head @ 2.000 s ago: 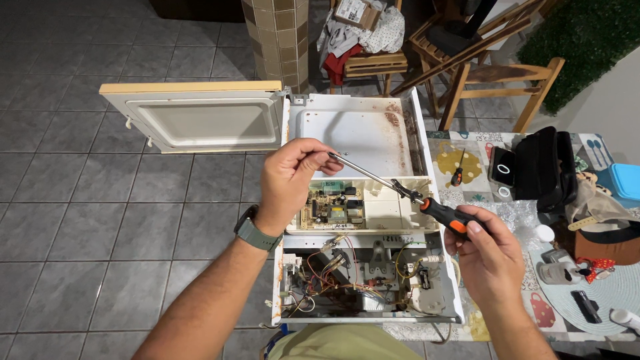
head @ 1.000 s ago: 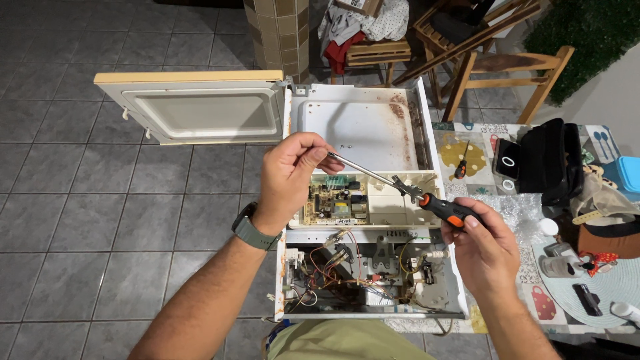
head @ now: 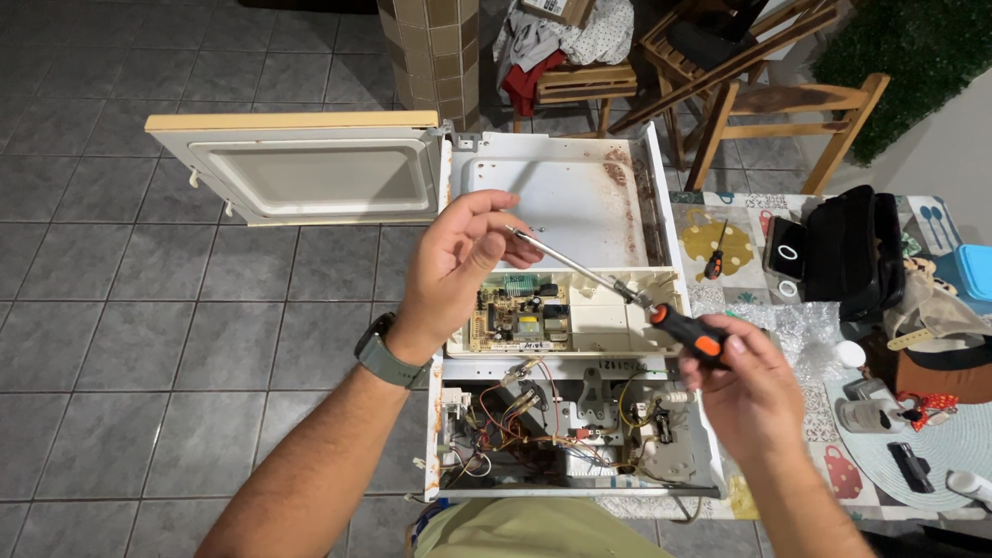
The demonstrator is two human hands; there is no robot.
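A long screwdriver [head: 593,273] with a black and orange handle lies across the view. My right hand [head: 748,384] grips its handle. Beside the tip, my left hand [head: 469,263] has its fingers partly spread; whether it touches the shaft is hard to tell. Below the tool is a microwave oven [head: 550,201] with its door [head: 302,167] swung out to the left and rust inside. A control circuit board [head: 519,314] sits in a cream plastic panel [head: 608,322]. Nearer me, colored wires [head: 535,434] and metal parts fill the exposed compartment.
On the patterned table at right are a small screwdriver [head: 717,252], a phone [head: 786,249], a black bag [head: 856,248], bubble wrap [head: 798,333] and a bottle [head: 872,416]. Wooden chairs [head: 790,124] and a tiled column [head: 434,58] stand beyond.
My left fingers, earlier closed around the screwdriver's tip, have spread apart. My right hand still holds the handle.
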